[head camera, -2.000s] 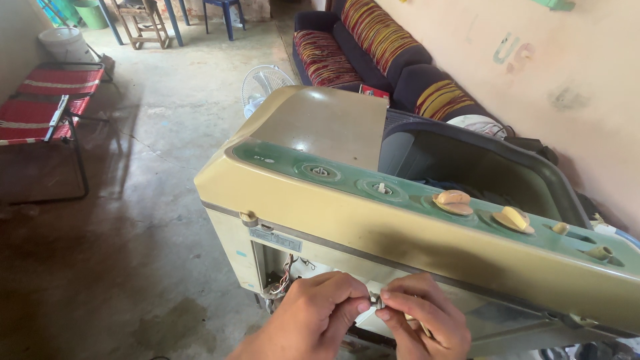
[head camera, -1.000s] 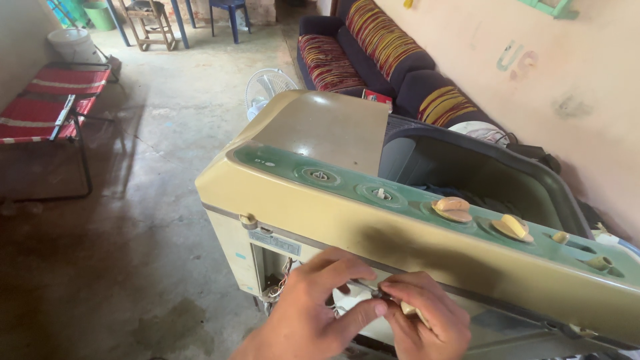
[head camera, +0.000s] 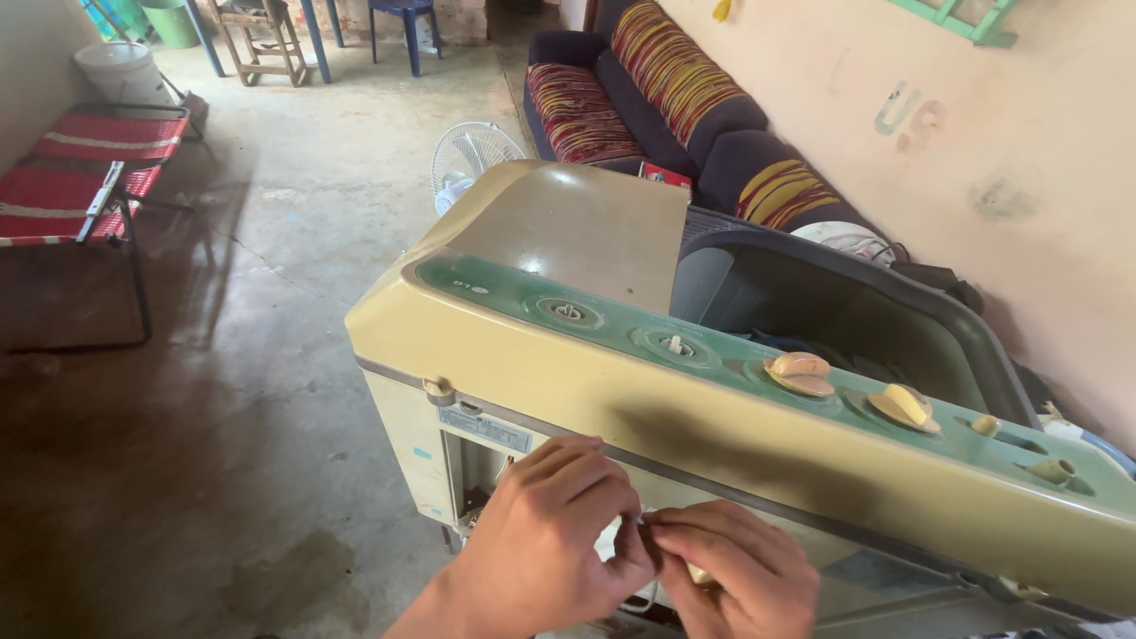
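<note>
A washing machine (head camera: 550, 346) with a cream top and green control panel stands before me, its rear panel opening (head camera: 470, 470) showing wires inside. Above the back edge of that opening, my left hand (head camera: 555, 532) pinches a small part between thumb and forefinger. My right hand (head camera: 737, 559) meets it fingertip to fingertip, gripping the same small part and a cream piece (head camera: 699, 574) under its fingers. The fingers mostly hide the small part, so its kind cannot be told. Two cream knobs (head camera: 799, 373) sit on the panel; two bare knob shafts (head camera: 676, 346) stick up beside them.
The dark open tub (head camera: 852, 311) lies beyond the panel. A white fan (head camera: 470, 160) and a striped sofa (head camera: 674, 80) stand behind the machine. At the left are a red folding cot (head camera: 98, 177) and a white bucket (head camera: 120, 71) on the concrete floor.
Both hands stay together at the machine's back. The left hand's fingers have risen and curled more over the small part, covering more of the opening.
</note>
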